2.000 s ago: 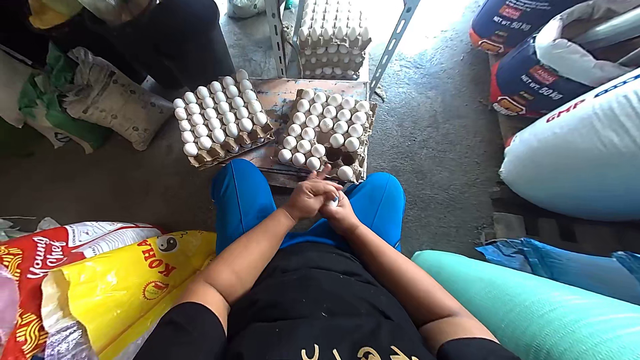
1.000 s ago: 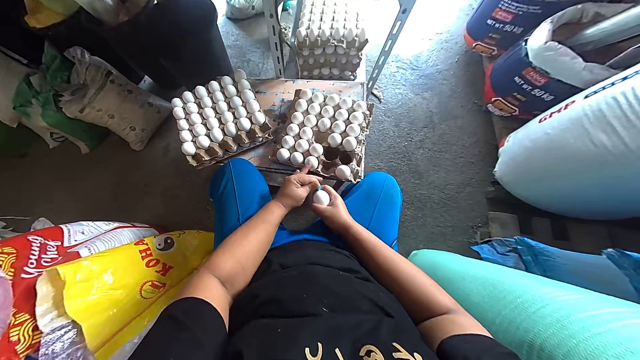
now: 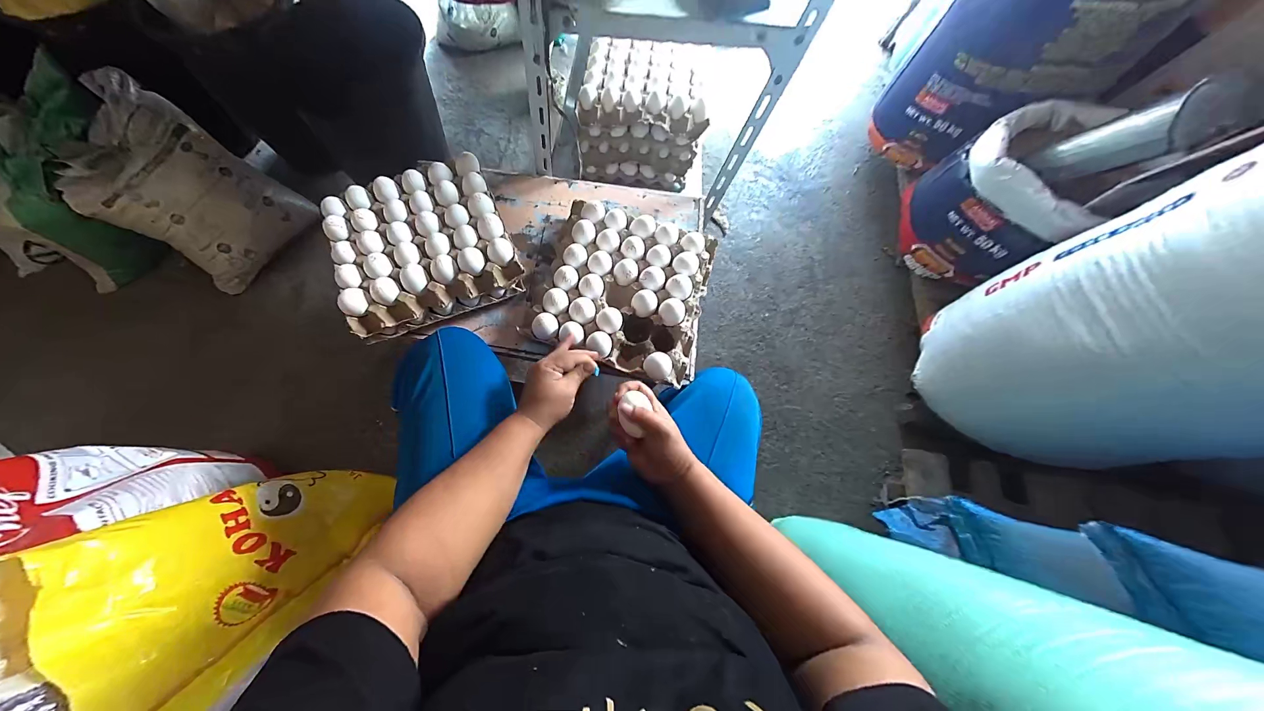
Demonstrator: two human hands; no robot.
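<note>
My right hand (image 3: pixel 654 434) is closed around a white egg (image 3: pixel 634 412) above my lap. To its left, my left hand (image 3: pixel 558 380) is at the near edge of the right-hand cardboard egg tray (image 3: pixel 691 346). A small light-blue piece (image 3: pixel 595 371) shows at its fingers, too small to identify. One fingertip is by an egg (image 3: pixel 571 334) in the front row; whether it touches is unclear. This tray holds many white eggs and has a few bare cups near its front right. A second tray (image 3: pixel 395 321), full of eggs along most rows, lies to the left.
Both trays rest on a low worn wooden table (image 3: pixel 538 202). Behind it, stacked egg trays (image 3: pixel 642 123) stand by a slotted metal rack (image 3: pixel 755 118). A yellow sack (image 3: pixel 128 592) lies at lower left, a pale-green sack (image 3: pixel 968 612) at lower right, and a large white sack (image 3: pixel 1096 336) at right.
My hands were together two seconds ago, and both were at the egg one second ago. Now they are apart, the left hand farther left by the tray; the egg stays in my right hand.
</note>
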